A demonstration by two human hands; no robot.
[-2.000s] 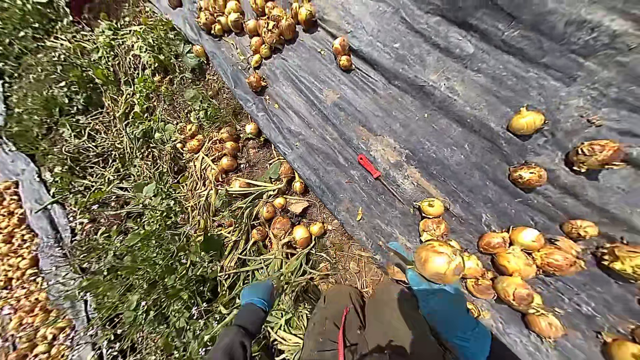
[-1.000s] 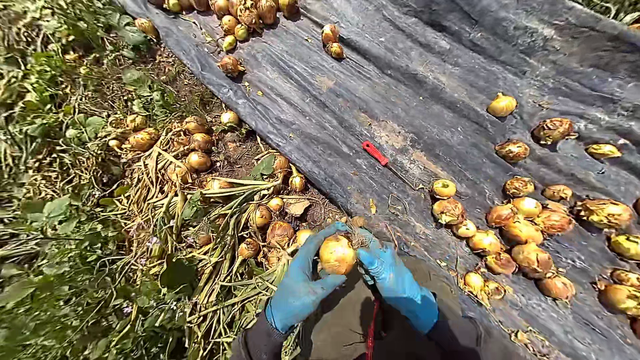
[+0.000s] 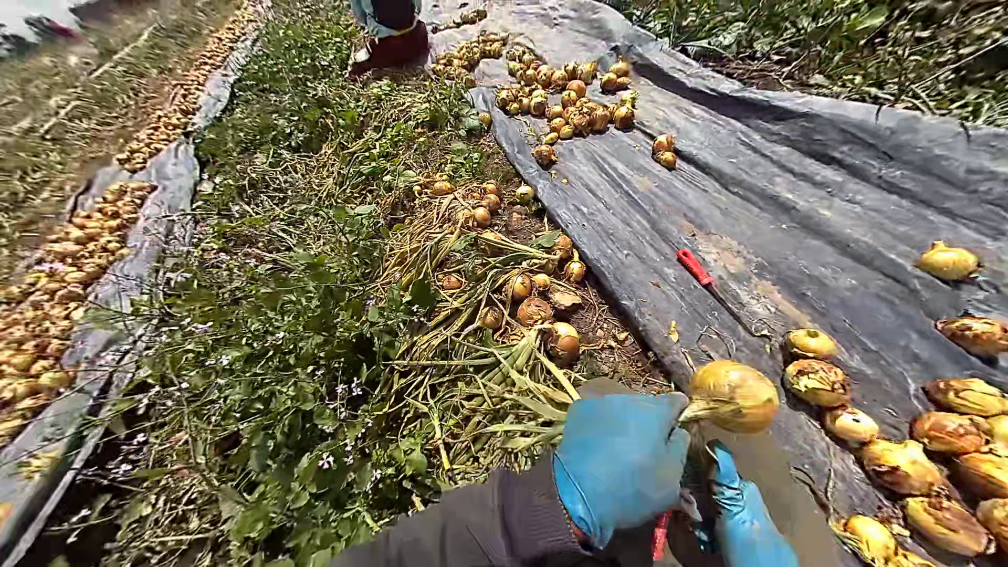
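My left hand, in a blue glove, grips the neck of a yellow onion, its bulb pointing right. Just below the bulb is my right hand, gloved too, thumb raised; whether its fingers hold anything is unclear. A red object, perhaps a handle, shows partly between the hands. Beyond them a red-handled tool with a thin metal shaft lies on dark plastic sheeting. Pulled onions with long dry leaves lie on the soil to the left of the sheeting.
Loose onions lie on the sheeting at the right, and more farther up. A person is at the top, beside the sheeting. Green weeds cover the ground at left, with another onion row beyond.
Two seconds ago my hands were apart, with an onion at the right one; then both came together around an onion. Now my left hand grips an onion's neck. The view has tilted up.
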